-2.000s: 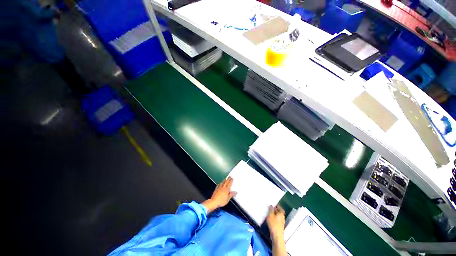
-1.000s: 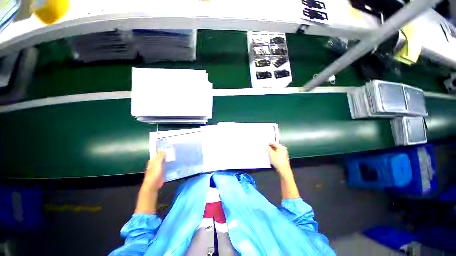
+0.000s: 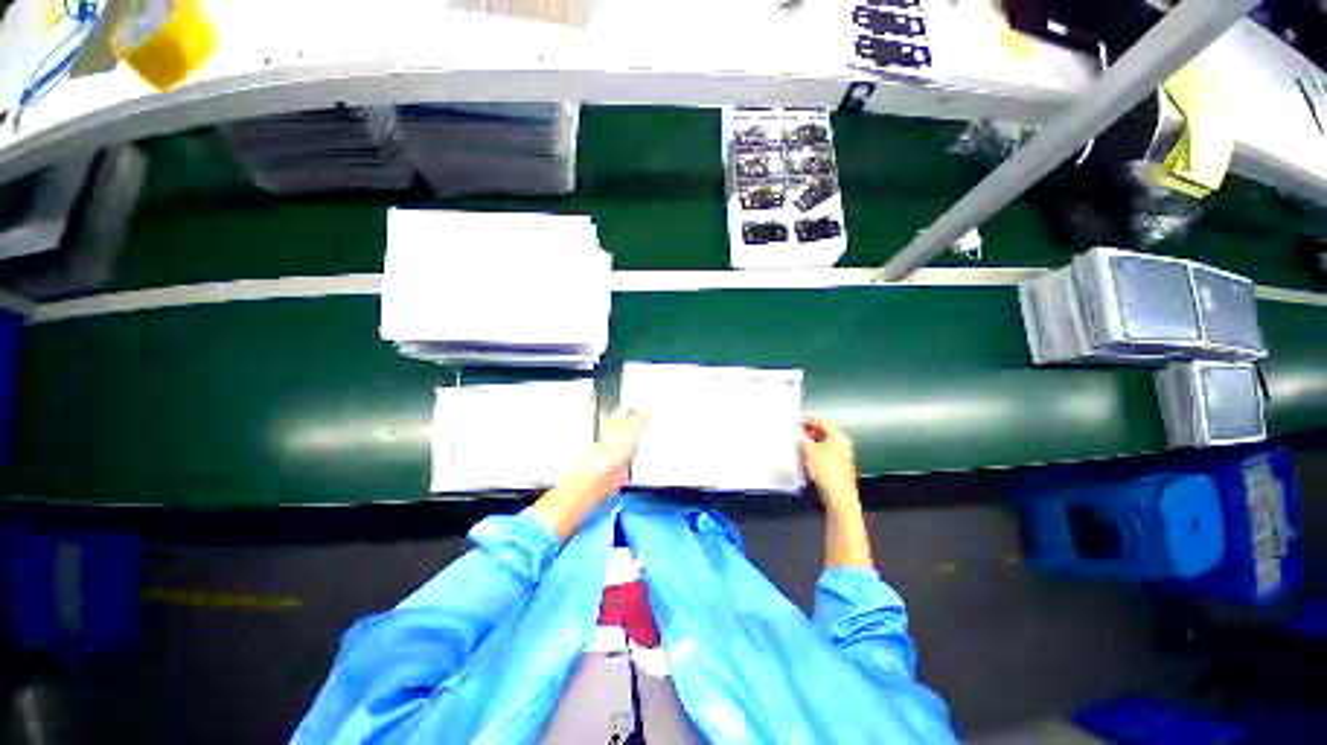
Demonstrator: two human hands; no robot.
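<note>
A white panel stack (image 3: 713, 427) lies on the green bench (image 3: 931, 364) right in front of me. My left hand (image 3: 623, 441) holds its left edge, and my right hand (image 3: 827, 451) holds its right edge. A second, smaller white panel pile (image 3: 512, 435) lies just to the left, with no hand on it. A taller, uneven white sheet stack (image 3: 495, 284) stands behind that pile. The fingertips of both hands are partly hidden at the panel edges.
A parts tray (image 3: 786, 189) with black parts stands under the raised white shelf (image 3: 655, 80). Grey-faced panels (image 3: 1157, 301) are stacked at the right. A slanting metal post (image 3: 1077, 131) crosses the back right. Layered grey stacks (image 3: 488, 146) sit at the back left.
My left hand has moved right, from the left pile to the left edge of the right one. The bluish sheet it held is no longer visible. My right hand stays at the right edge.
</note>
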